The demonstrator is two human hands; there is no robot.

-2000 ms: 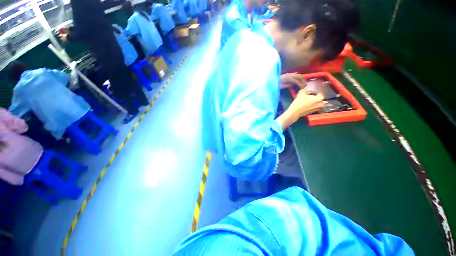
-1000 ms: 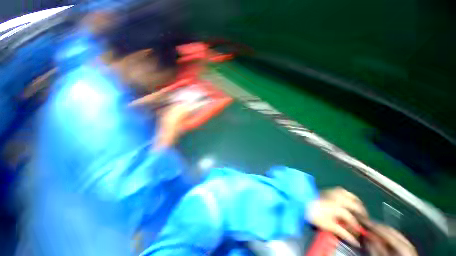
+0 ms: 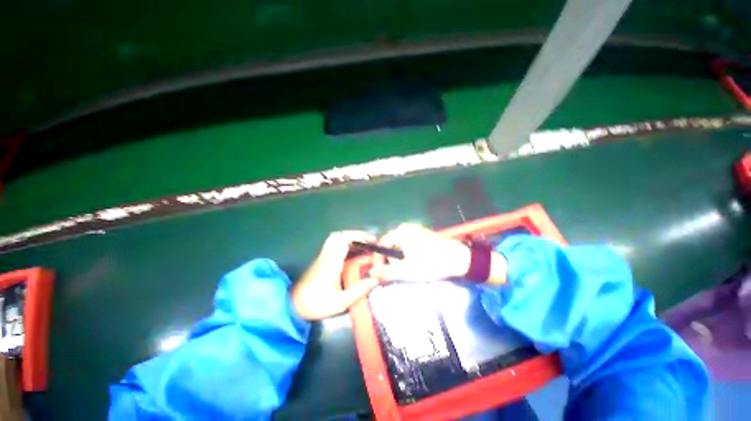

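An orange-red carrier tray [image 3: 375, 362] sits tilted on the bench in front of me, with an open-backed tablet unit [image 3: 416, 349] in it. The unit shows a dark board and a bright silver area. My right hand [image 3: 424, 253], with a dark red wristband [image 3: 479, 261], holds a slim dark tool [image 3: 379, 249] above the tray's upper left corner. My left hand [image 3: 325, 279] is at that same corner, its fingertips close to the tool's left end. Whether it grips a small part is not clear. The corner under my fingers is hidden.
A dark flat panel [image 3: 385, 112] lies on the green conveyor [image 3: 272, 148] beyond the chipped edge [image 3: 329, 177]. A grey post [image 3: 552, 78] stands at that edge. A dark square [image 3: 459, 197] is on the bench. Another tray [image 3: 39, 325] is at the far left.
The view has swung from the neighbouring worker and aisle to my own bench. Both my hands, blurred at the lower right a second ago, now show near the middle with the tray.
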